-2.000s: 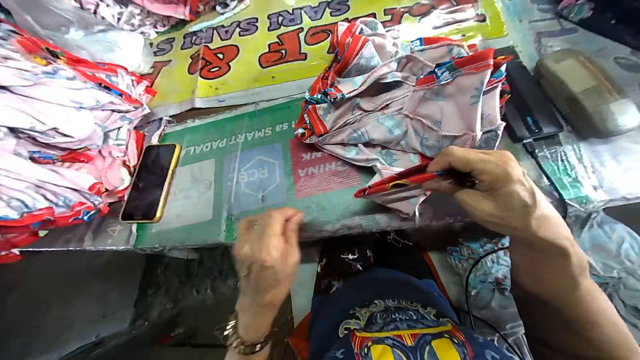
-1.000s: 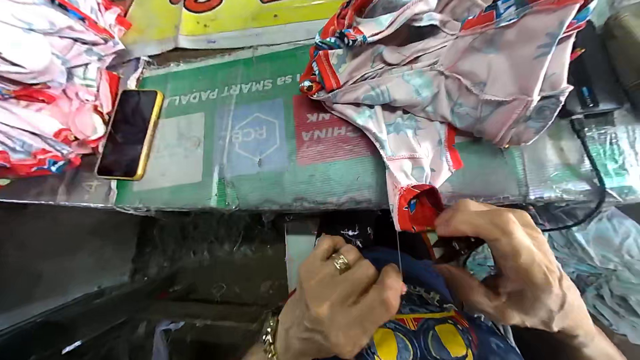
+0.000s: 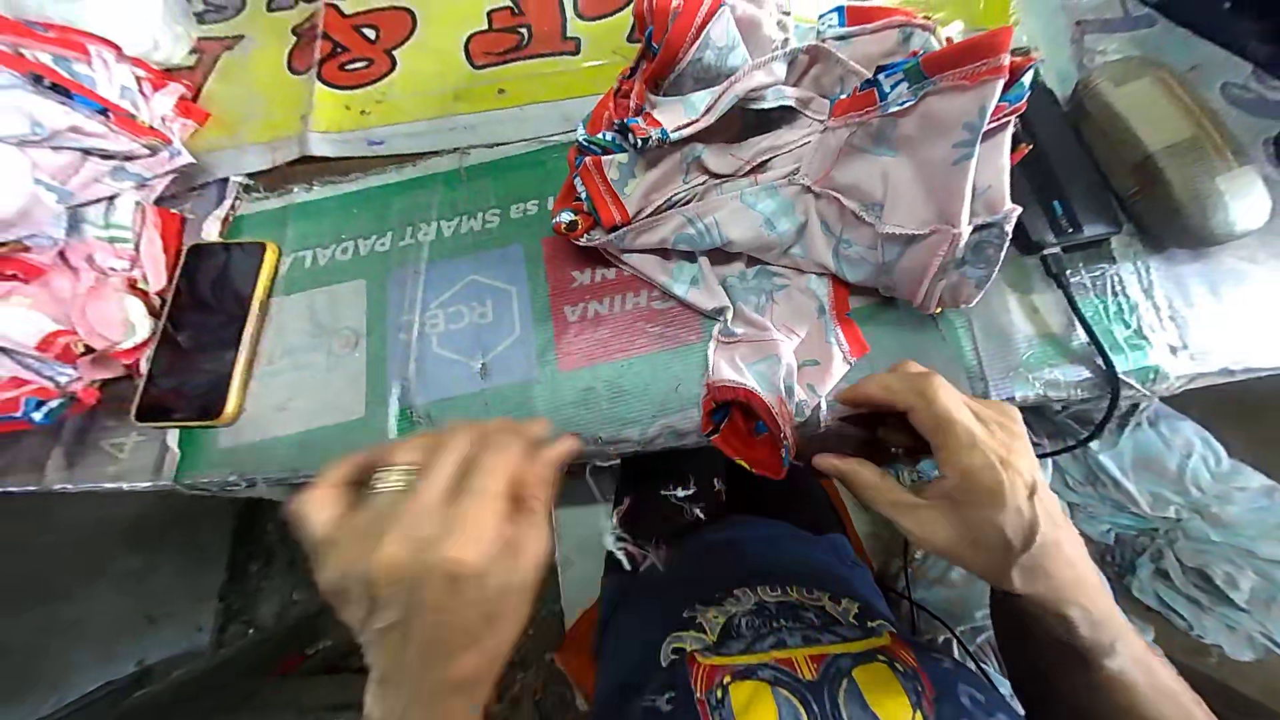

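Observation:
A pink patterned garment (image 3: 760, 210) with red trim lies in folds on the table, its small red-edged cuff (image 3: 748, 430) hanging over the front edge. My right hand (image 3: 945, 460) is just right of the cuff, thumb and forefinger apart; a dark object sits partly behind the fingers, and whether it is held cannot be told. My left hand (image 3: 440, 540), blurred and wearing a ring, hovers at the table's front edge, left of the cuff. Its fingers are loosely curled, and anything thin between the fingertips is too blurred to tell.
A phone (image 3: 205, 335) in a yellow case lies at the left, beside a pile of similar garments (image 3: 75, 230). At the right are a black device (image 3: 1065, 170) with a cable (image 3: 1100, 350) and a brownish case (image 3: 1170, 150). Pale bluish material (image 3: 1180, 530) hangs below the table.
My left hand has moved left, away from the cuff and my right hand. My right hand, at the cuff one second ago, now has its thumb and forefinger apart beside it.

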